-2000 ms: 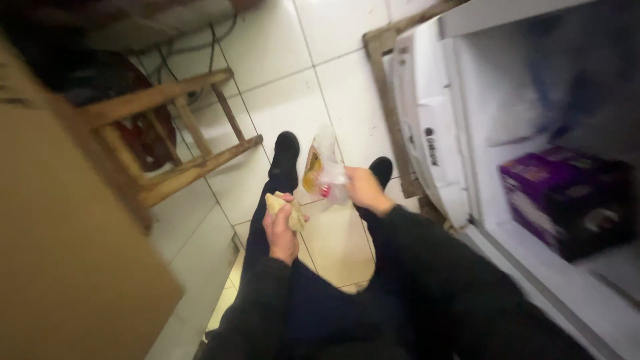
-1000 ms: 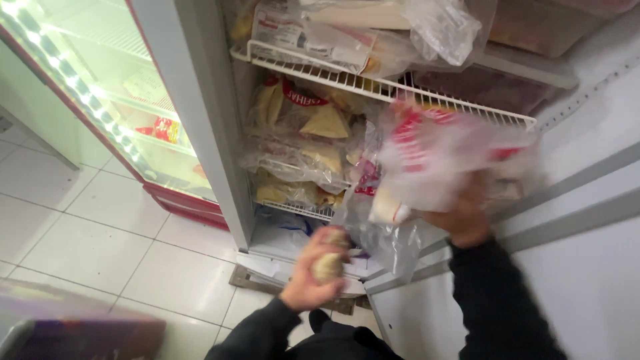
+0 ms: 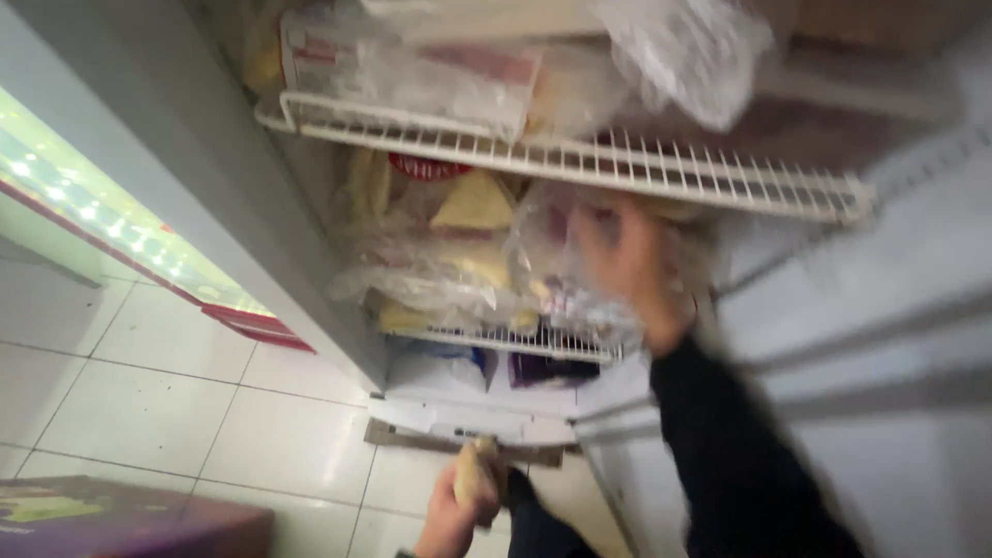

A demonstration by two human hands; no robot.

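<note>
My left hand (image 3: 453, 504) is closed round a pale, dough-like piece of food (image 3: 470, 474), low in front of the open upright fridge or freezer. My right hand (image 3: 632, 267) reaches in under the upper white wire shelf (image 3: 573, 164), blurred, beside clear plastic bags of food (image 3: 542, 232). Whether it grips one of them cannot be told. To its left lie bagged pale triangular pastries (image 3: 474, 201) with a red label. More bags rest on the lower wire shelf (image 3: 535, 341).
A purple box (image 3: 554, 370) sits at the cabinet's bottom. On the left is a lit display fridge with a red frame (image 3: 256, 324). Another purple box (image 3: 132, 519) stands at the lower left. White tiles (image 3: 294, 434) cover the floor.
The red and white plastic bag that my right hand held one second ago is no longer seen in it; that hand is now between the shelves. The view has swung from the floor to the shelves.
</note>
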